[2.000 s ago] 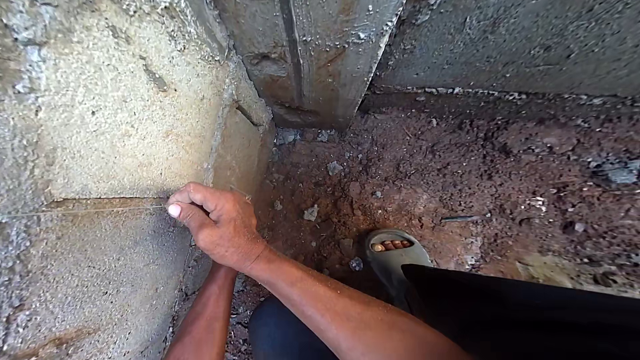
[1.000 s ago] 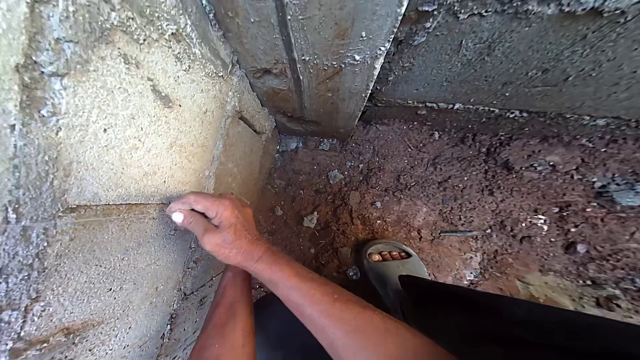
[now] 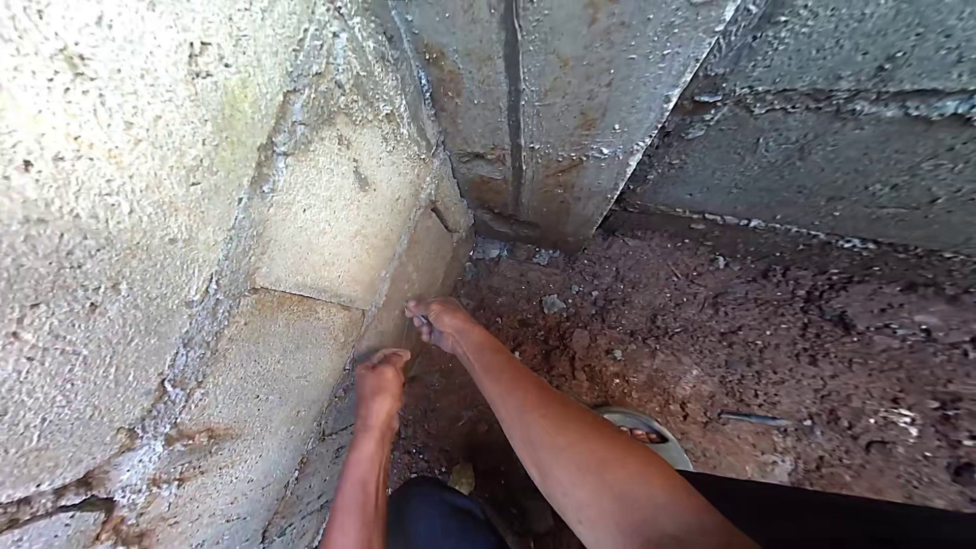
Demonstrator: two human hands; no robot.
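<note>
My left hand (image 3: 381, 381) is curled close to the lower part of the concrete block wall (image 3: 335, 221), below a mortar joint. Up and to its right, my right hand (image 3: 438, 320) pinches a small, thin dark object (image 3: 420, 316) between thumb and fingers; its kind cannot be told. The two hands are near each other but apart. A faint thin line seems to run between them, too fine to be sure of. Whether my left fingers hold anything is hidden by the hand itself.
A grooved concrete column (image 3: 534, 114) stands at the corner, with a darker block wall (image 3: 839, 168) on the right. Reddish soil (image 3: 671, 320) with loose lumps covers the ground. A dark, thin rod-like piece (image 3: 755, 418) lies on it, right of my sandal (image 3: 671, 450).
Both hands were together against the wall's horizontal joint. Now they are apart and lower, toward the wall's base, with my left hand in sight. The view has swung left.
</note>
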